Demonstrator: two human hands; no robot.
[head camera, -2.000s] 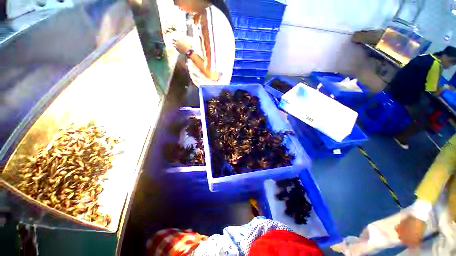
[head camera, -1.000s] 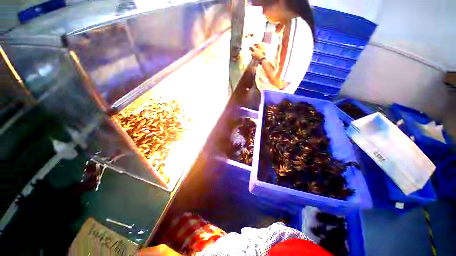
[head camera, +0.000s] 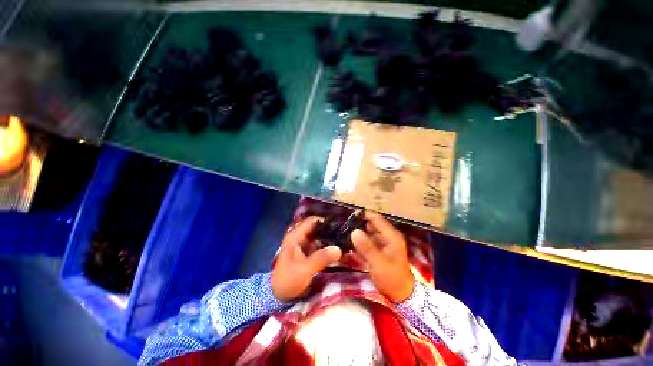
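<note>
My left hand (head camera: 299, 261) and my right hand (head camera: 383, 256) are close together above my lap, just below the bench edge. Between their fingertips is a small black spiky piece (head camera: 336, 230), held by both hands; its detail is blurred. On the green bench (head camera: 236, 154) lie a heap of black pieces (head camera: 215, 86) on the left and another heap (head camera: 412, 75) on the right of a pale seam. A tan cardboard pad (head camera: 365, 154) with dark handwriting and a brown stain is taped near the bench's front edge.
A blue crate (head camera: 161, 236) with dark pieces stands below the bench at left. Another crate (head camera: 566, 322) with dark and brownish contents is at lower right. Thin pale sticks (head camera: 517, 112) lie by the right divider (head camera: 543, 171). A red-and-white checked apron (head camera: 422, 259) is on my lap.
The view has swung from the side bay, coworker and stacked crates to the bench in front. Both my hands now show with a black piece; earlier only one was partly visible at the bottom.
</note>
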